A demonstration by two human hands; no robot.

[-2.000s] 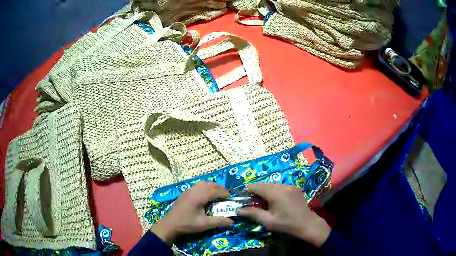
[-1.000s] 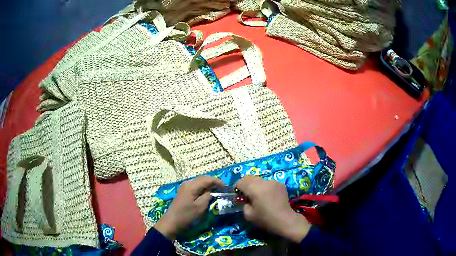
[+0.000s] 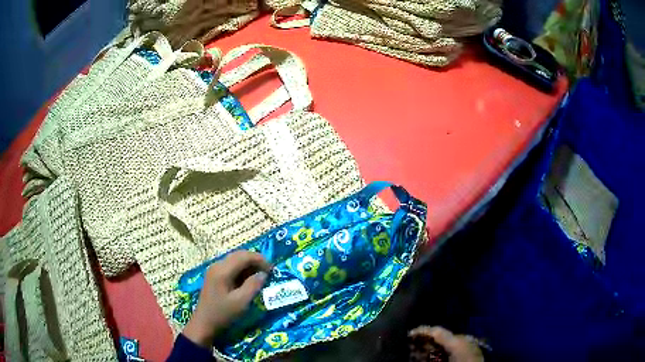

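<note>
The cream ribbed tote bag (image 3: 233,205) lies in front of me, its turquoise flowered lining (image 3: 332,258) pulled out at the mouth. The white brand label (image 3: 285,293) faces up on the lining. My left hand (image 3: 230,293) pinches the lining just left of the label, thumb and fingers together. My right hand (image 3: 452,345) is off the bag at the bottom edge, partly cut off. A dark brownish thing shows at its fingers; I cannot tell what it is or if it is gripped.
Another beige bag (image 3: 141,148) lies behind, and one with a handle (image 3: 60,261) at the left. Folded bags (image 3: 403,32) are piled at the far side. A small black tray (image 3: 523,60) sits at the far right edge. A blue bin (image 3: 516,233) stands right of the table.
My right hand has left the label and moved down and right, off the bag. The red thing seen by it earlier is out of sight. The view has shifted right, and the label lies uncovered.
</note>
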